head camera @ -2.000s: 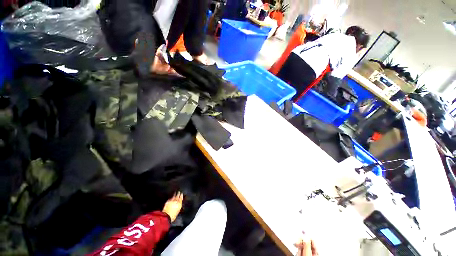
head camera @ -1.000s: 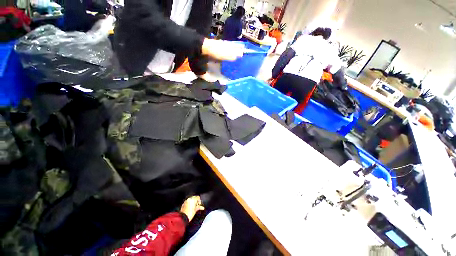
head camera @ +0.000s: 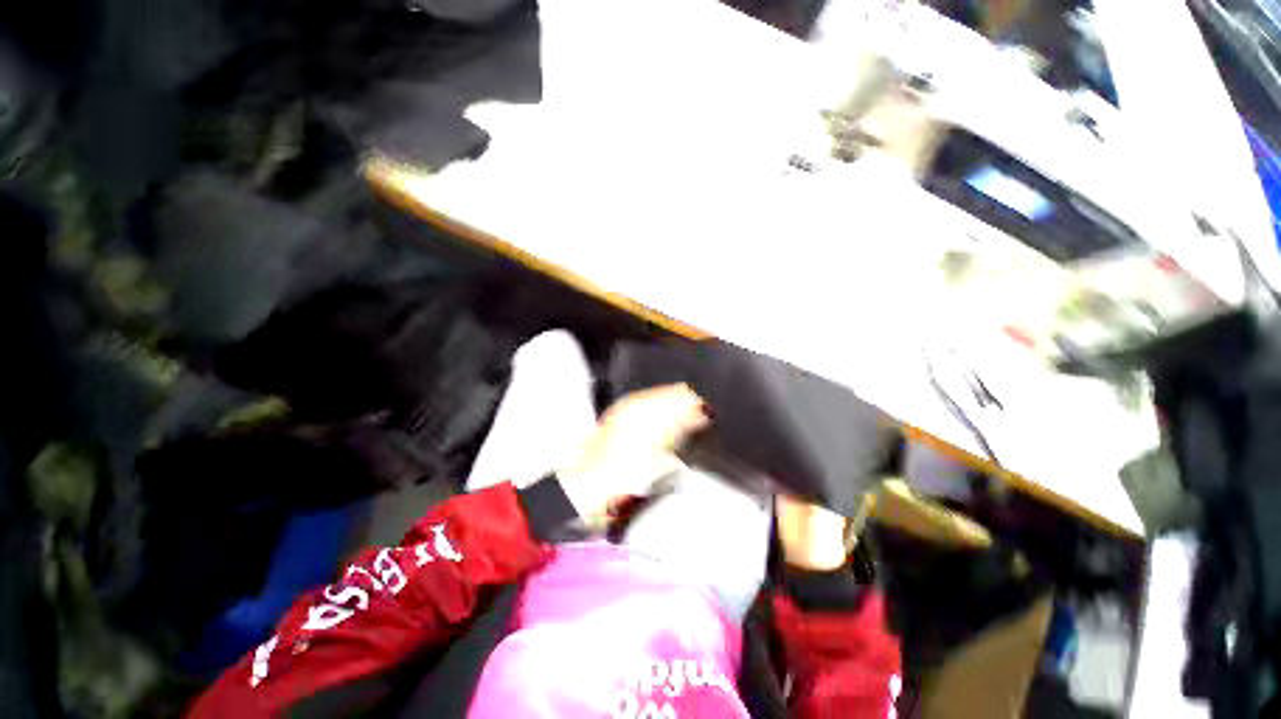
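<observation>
A flat black fabric panel [head camera: 773,414] lies over the lap, against the table's front edge. My left hand [head camera: 639,443] is at the panel's left side, its fingers on or beside the fabric; blur hides whether it grips. My right hand [head camera: 815,531] is at the panel's lower right corner, partly covered by the fabric, and seems to hold it. The sewing machine [head camera: 899,91] stands on the white table [head camera: 674,169], its dark control panel [head camera: 1033,197] lit.
A large heap of black and camouflage pieces [head camera: 211,267] is at the left. A cardboard box [head camera: 990,660] is below the table, right of the knees. Slim dark tools or cords [head camera: 967,400] lie near the table's front edge. Dark pieces [head camera: 1222,421] hang at the right end.
The view has turned down to the lap. My left hand has come from the heap's side to the lap, where the black panel now shows. My right hand has come back into view there.
</observation>
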